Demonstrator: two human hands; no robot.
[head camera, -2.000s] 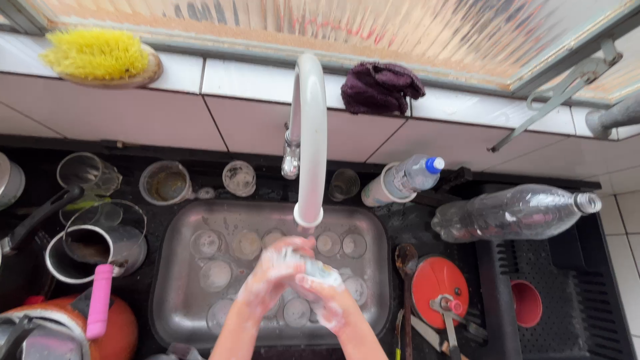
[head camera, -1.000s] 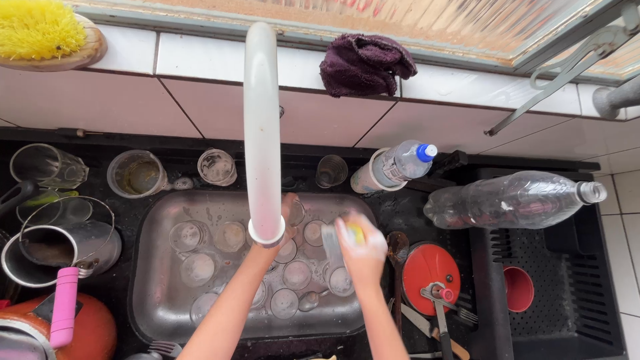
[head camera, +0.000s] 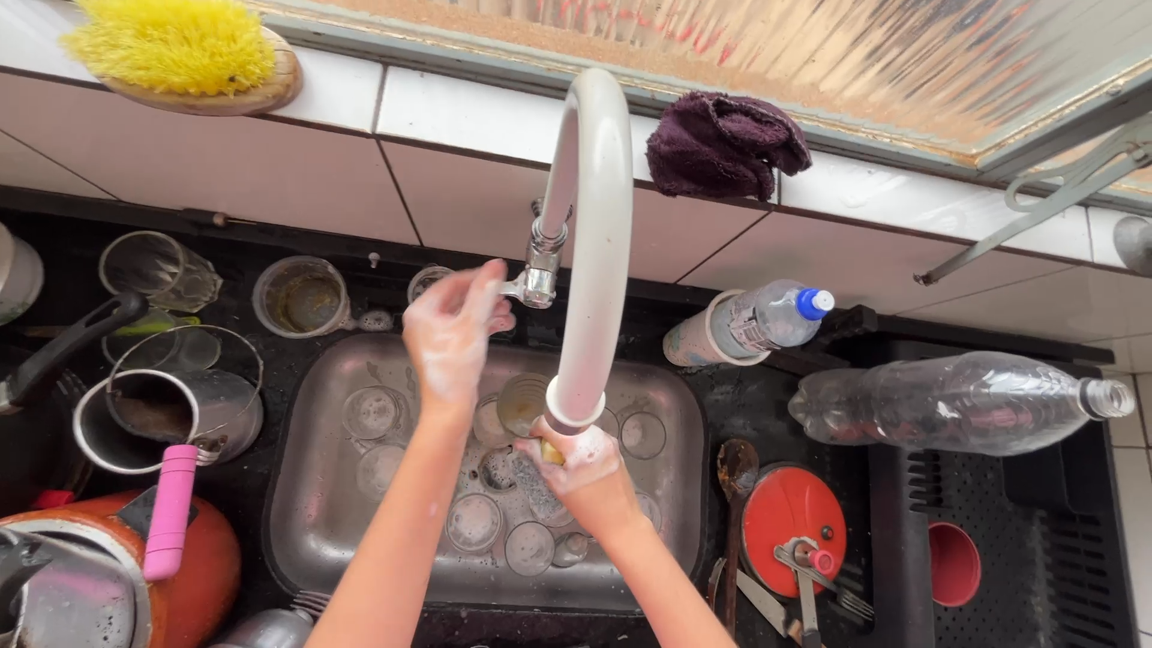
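Observation:
Soapy foam covers my left hand (head camera: 452, 337), whose fingertips are on the small lever of the chrome tap (head camera: 538, 279) at the wall. My right hand (head camera: 585, 468), also foamy, is closed around a yellowish sponge (head camera: 551, 453) just under the mouth of the white curved spout (head camera: 589, 270); a clear glass (head camera: 524, 405) is beside its fingers, and whether the hand touches it cannot be told. Several glasses, such as one with suds (head camera: 474, 522), stand in the stainless steel sink (head camera: 351, 558) below both hands.
Left of the sink are a metal pot (head camera: 135, 423), a pink handle (head camera: 169, 513) and a red pressure cooker (head camera: 211, 558). On the right lie a red lid (head camera: 792, 531), a large plastic bottle (head camera: 945, 402) and a black dish rack (head camera: 1035, 540). A dark cloth (head camera: 724, 146) rests on the ledge.
My left hand has moved up from the sink to the tap lever. My right hand has moved left to beneath the spout, with the sponge still in it.

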